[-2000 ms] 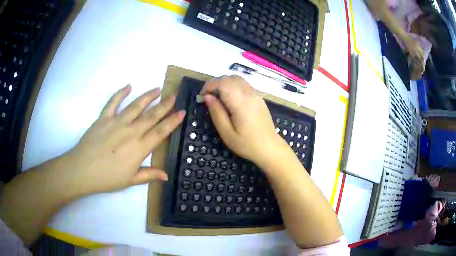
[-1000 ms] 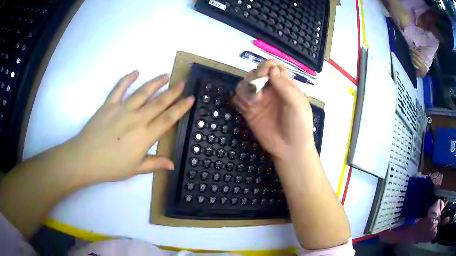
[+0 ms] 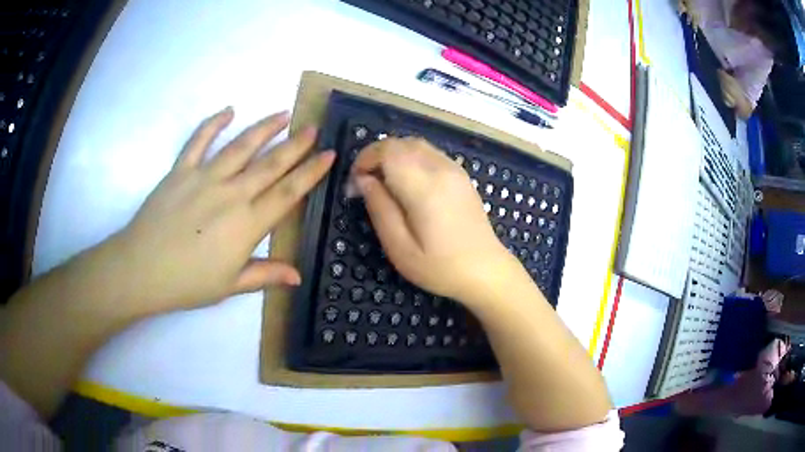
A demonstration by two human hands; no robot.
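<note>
A black blister tray (image 3: 397,357) with rows of small round-topped cylindrical parts (image 3: 352,314) lies on a brown cardboard sheet (image 3: 276,353) in front of me. My right hand (image 3: 424,216) is over the tray's upper left area. Its thumb and index finger are pinched on a small pale part (image 3: 354,187) at the pockets; the fingers partly hide it. My left hand (image 3: 207,221) lies flat with spread fingers on the white bench, its fingertips at the tray's left edge. It holds nothing.
A pink pen (image 3: 499,79) and a clear ballpoint pen (image 3: 481,95) lie beyond the tray. A second black tray (image 3: 552,75) is behind them. A dark tray (image 3: 53,106) is at far left. White pocket trays (image 3: 697,327) and a person's arm (image 3: 737,88) are at right.
My right hand turned from palm up, showing a pale cylindrical part above the tray, to palm down with its fingertips at the left pockets. My left hand has stayed nearly in place.
</note>
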